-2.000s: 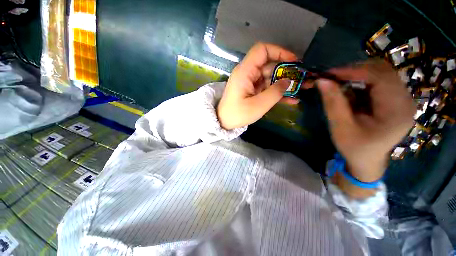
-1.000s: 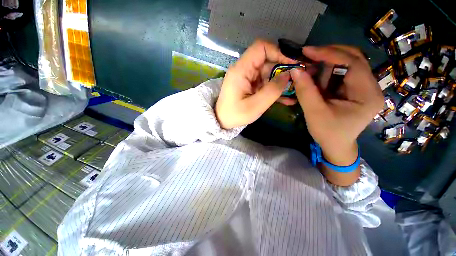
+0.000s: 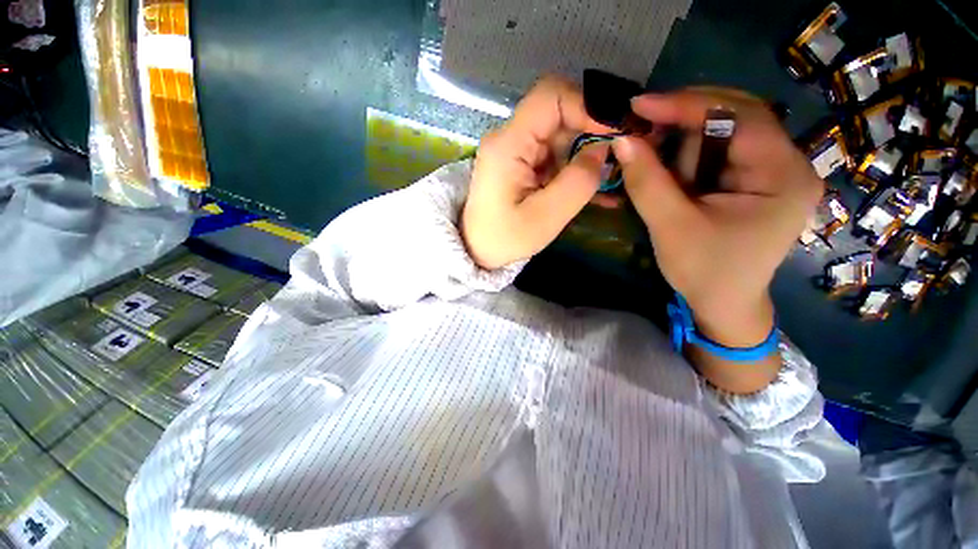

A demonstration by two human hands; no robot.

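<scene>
My left hand [image 3: 525, 177] holds a small display module [image 3: 584, 145] between thumb and fingers; only part of its teal-blue rim shows, the rest is hidden by my fingers. A small black piece [image 3: 611, 97] stands up at the module's upper edge, touched by the fingers of both hands. My right hand [image 3: 719, 204] pinches at the module and the black piece with thumb and index finger. A dark strip with a white label [image 3: 716, 129], possibly the tweezers' handle, lies across my right fingers. A blue wrist strap [image 3: 729, 341] is on my right wrist.
A pile of small flex assemblies [image 3: 885, 220] lies at the right. A grey dotted plate [image 3: 558, 38] is behind my hands, a yellow-green film [image 3: 408, 150] left of them. An orange adhesive strip [image 3: 172, 97] and a clear film strip [image 3: 107, 97] lie far left. Wrapped labelled boxes [image 3: 118, 343] are lower left.
My right hand has come in from the right to the module and stays pinched there. The black piece, standing at the module's edge, has shifted slightly up and left over the last second.
</scene>
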